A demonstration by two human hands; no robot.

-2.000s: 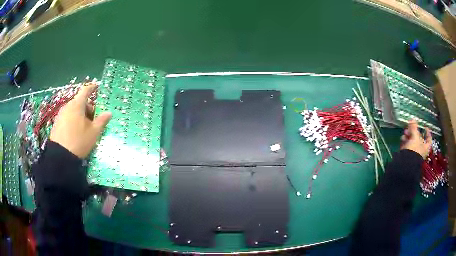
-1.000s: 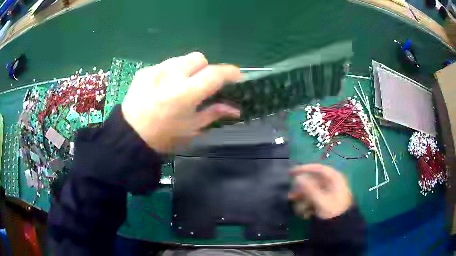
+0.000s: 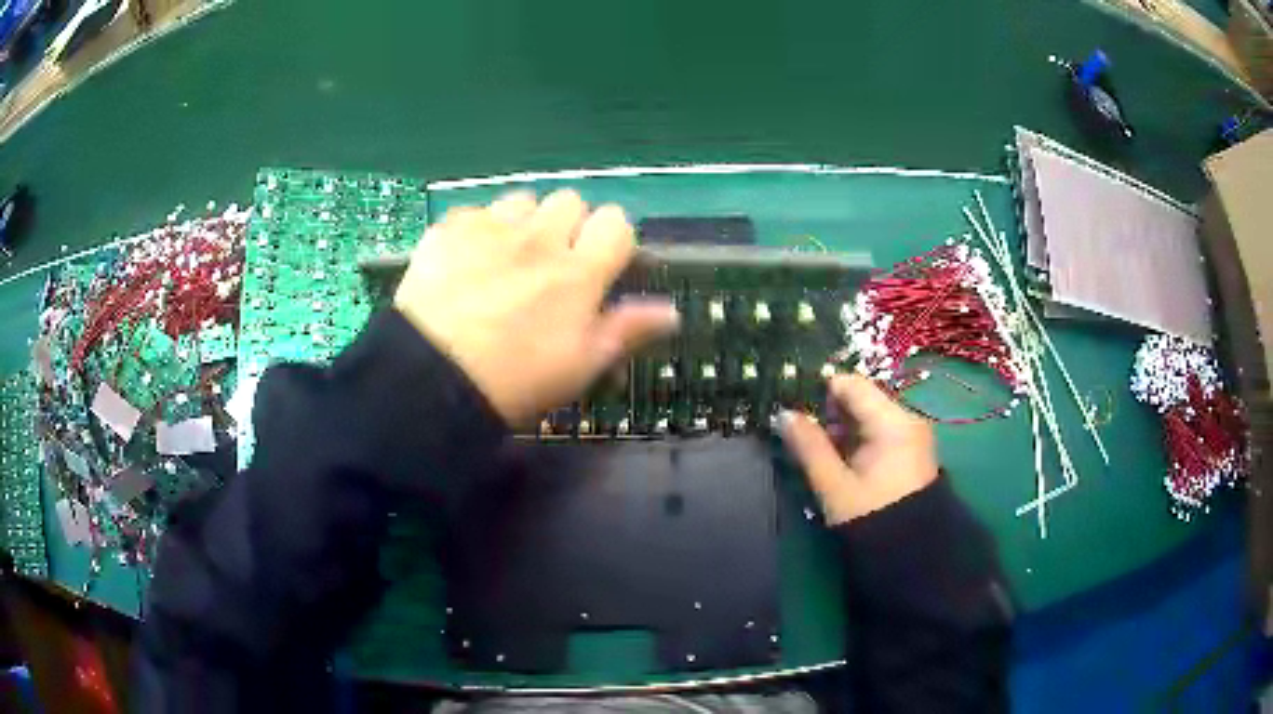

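A PCB panel (image 3: 754, 335) with rows of pale components is over the upper black plate at centre, its far part tilted up and seen as a thin grey edge. My left hand (image 3: 524, 300) lies across its left part and grips it, with the thumb on the component side. My right hand (image 3: 868, 449) holds its lower right corner between thumb and fingers. The lower black plate (image 3: 614, 544) shows below the panel. The upper plate is mostly hidden.
Another green panel (image 3: 300, 265) lies at left beside the heap of wired boards (image 3: 154, 363). Red wire leads (image 3: 942, 328), pale edge rails (image 3: 1040, 377), a panel stack (image 3: 1124, 258) and a second wire bundle (image 3: 1201, 426) are at right. A cardboard box (image 3: 1242, 209) is at the right edge.
My right hand has come from the panel stack to the centre. My left hand has moved to the centre and holds a panel there, lower and flatter than one second ago. The stack shows a pinkish-grey face.
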